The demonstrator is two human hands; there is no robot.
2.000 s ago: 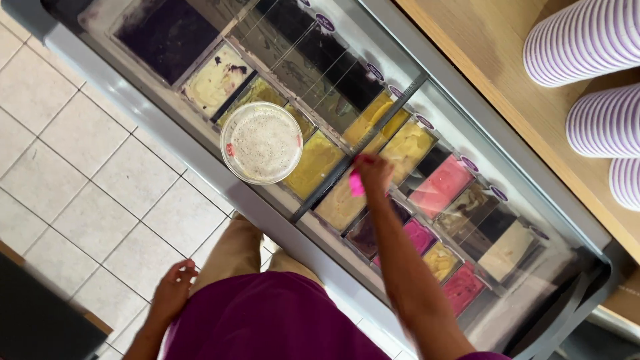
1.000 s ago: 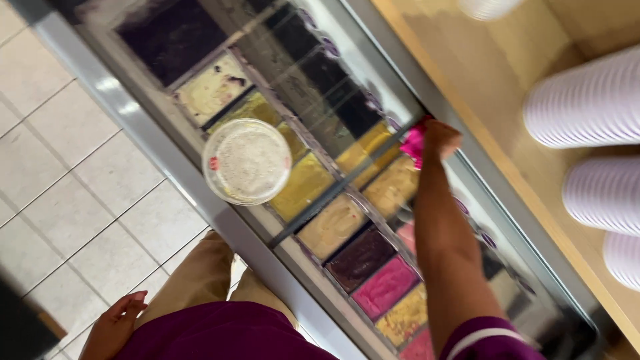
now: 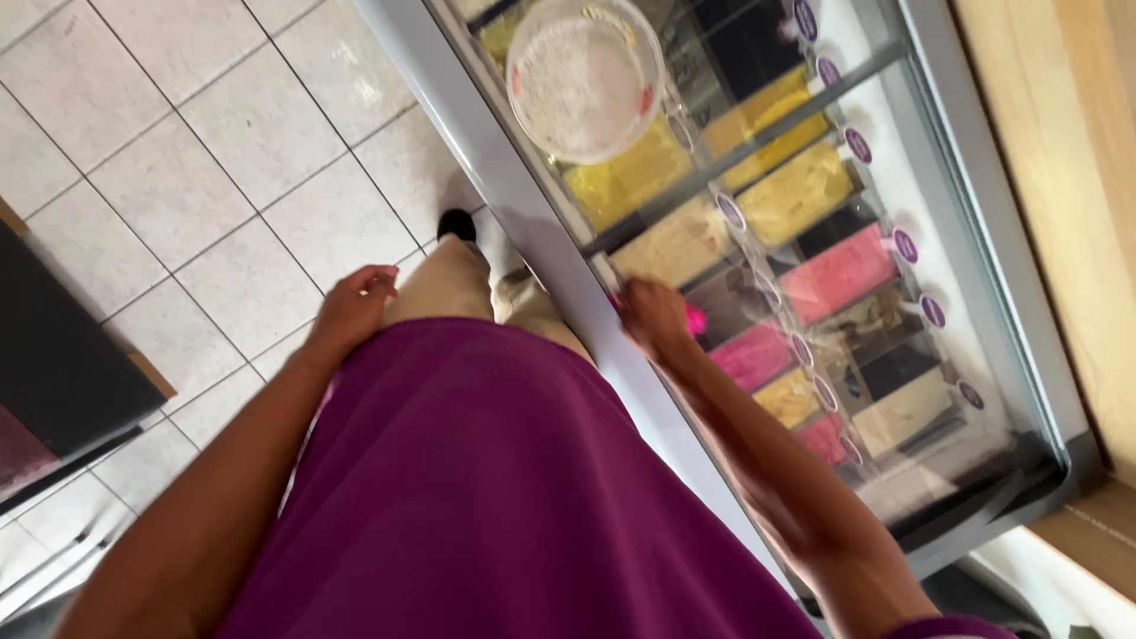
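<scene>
My right hand [image 3: 655, 318] is closed around a bright pink cloth [image 3: 695, 319], of which a small part shows beside the fingers. It rests at the near edge of the glass top of an ice cream display freezer [image 3: 497, 169], above tubs of several colours, among them a pink one [image 3: 839, 271] and a yellow one [image 3: 794, 193]. A round clear-lidded tub [image 3: 586, 80] stands on the glass farther up. My left hand [image 3: 353, 306] hangs by my left hip with its fingers loosely curled and nothing in it.
A wooden counter [image 3: 1021, 177] runs along the far side of the freezer. At the left stands a dark cabinet [image 3: 71, 355] on the tiled floor [image 3: 204, 169]. My shoe [image 3: 456, 225] is close to the freezer's base. Oval purple labels line the tubs.
My right hand has moved with the pink cloth from the far edge of the glass to the near edge. The view has shifted, and the stacked cups are out of it.
</scene>
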